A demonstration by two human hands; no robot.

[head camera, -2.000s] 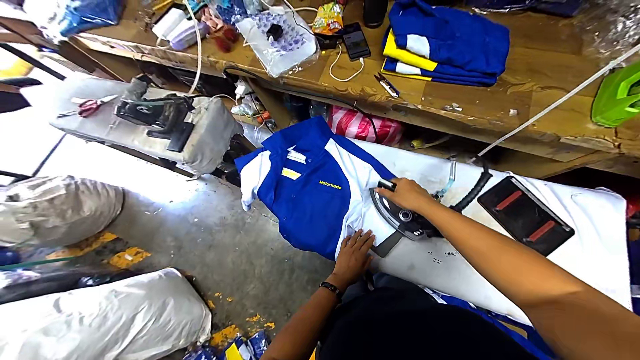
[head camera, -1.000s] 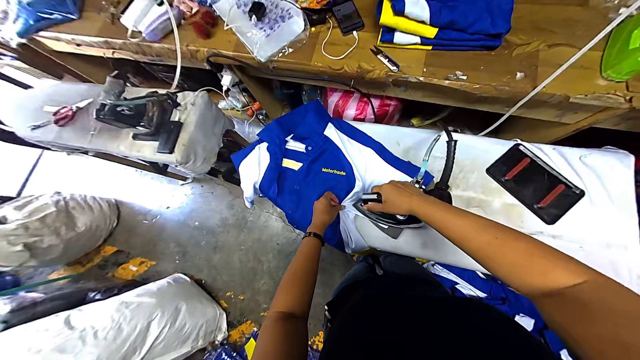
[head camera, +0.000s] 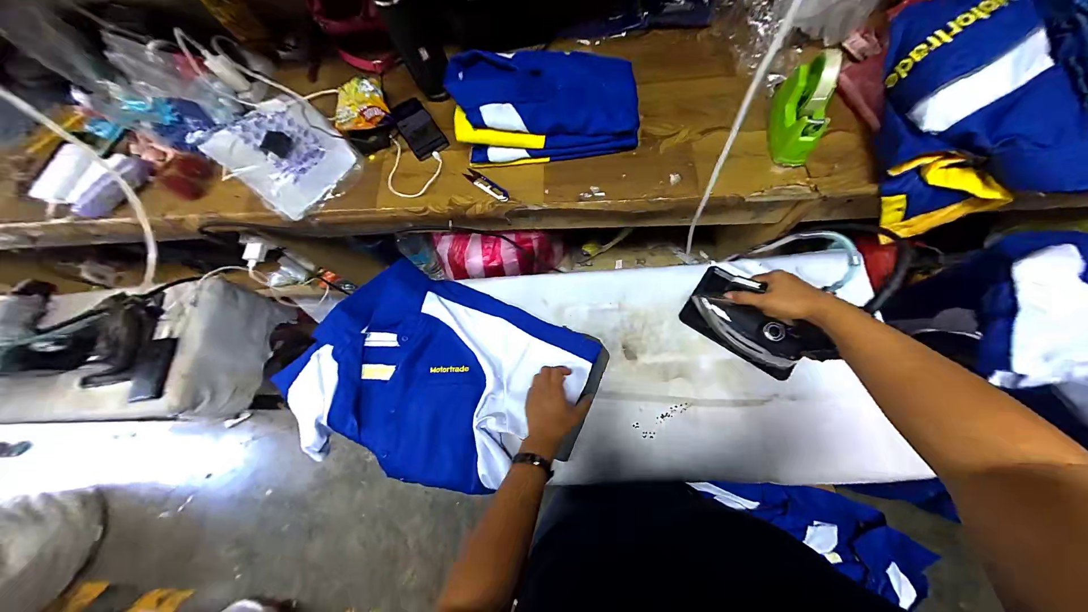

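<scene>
A blue and white shirt (head camera: pixel 416 382) with yellow lettering lies over the left end of a white padded ironing board (head camera: pixel 680 442). My left hand (head camera: pixel 552 408) rests with spread fingers on the shirt's white sleeve part, near a dark grey flat edge under the cloth. On the board's right part my right hand (head camera: pixel 778 297) grips the handle of a black steam iron (head camera: pixel 748 327), apart from the shirt. The iron sits on or just over a dark rest, mostly hidden beneath it. Small dark specks mark the board between the hands.
Behind the board runs a wooden table (head camera: pixel 671 183) with folded blue garments (head camera: pixel 552 102), thread snips (head camera: pixel 486 184), a phone (head camera: pixel 418 129) and a green tape dispenser (head camera: pixel 799 110). A second iron (head camera: pixel 127 331) stands on a padded board at left. More blue garments (head camera: pixel 1045 314) lie at right.
The iron has moved right, from beside the shirt to the dark rest, with my right hand on it. My left hand has let go of the pinched cloth and lies flatter. The view has shifted right.
</scene>
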